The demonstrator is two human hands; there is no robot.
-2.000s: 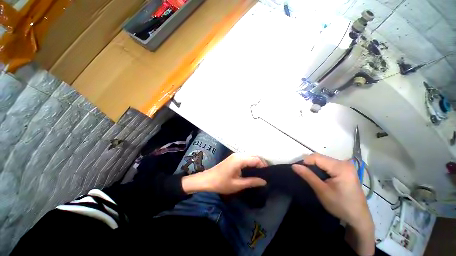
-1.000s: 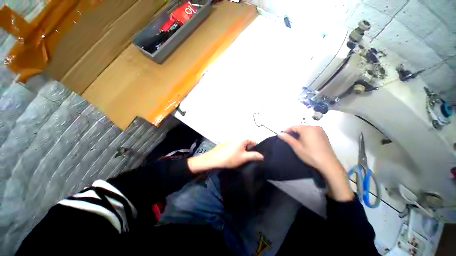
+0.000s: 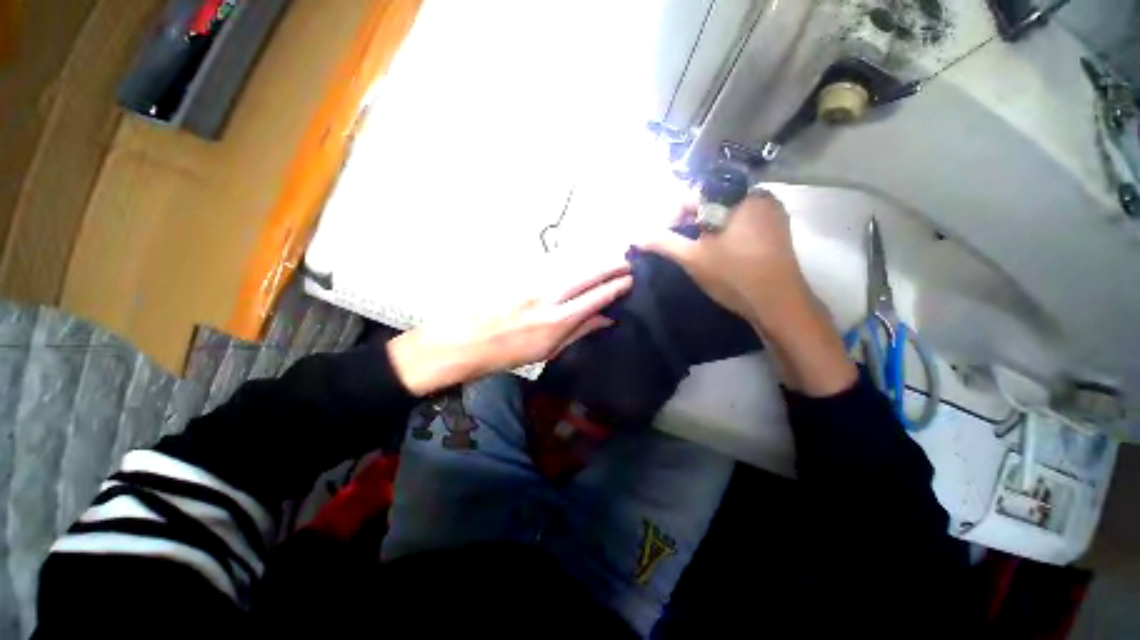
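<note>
A dark fabric piece (image 3: 663, 319) lies on the front edge of the white sewing machine table and hangs over my lap. Its upper end is beside the presser foot and needle area (image 3: 700, 175), which is partly washed out by bright light. My left hand (image 3: 538, 331) rests along the fabric's left edge, its fingertips on the cloth. My right hand (image 3: 738, 256) holds the fabric's upper part close below the machine head, with its fingertips partly hidden there. Whether the needle is in the cloth cannot be told.
Blue-handled scissors (image 3: 888, 331) lie on the table right of my right hand. The machine arm (image 3: 950, 163) spans the upper right. Cardboard (image 3: 188, 225) with orange tape and a grey parts tray (image 3: 231, 75) are at the left. A white fitting (image 3: 1031, 488) is at the right.
Both hands have moved the fabric from over my lap up to the machine head. The view has moved closer to the machine.
</note>
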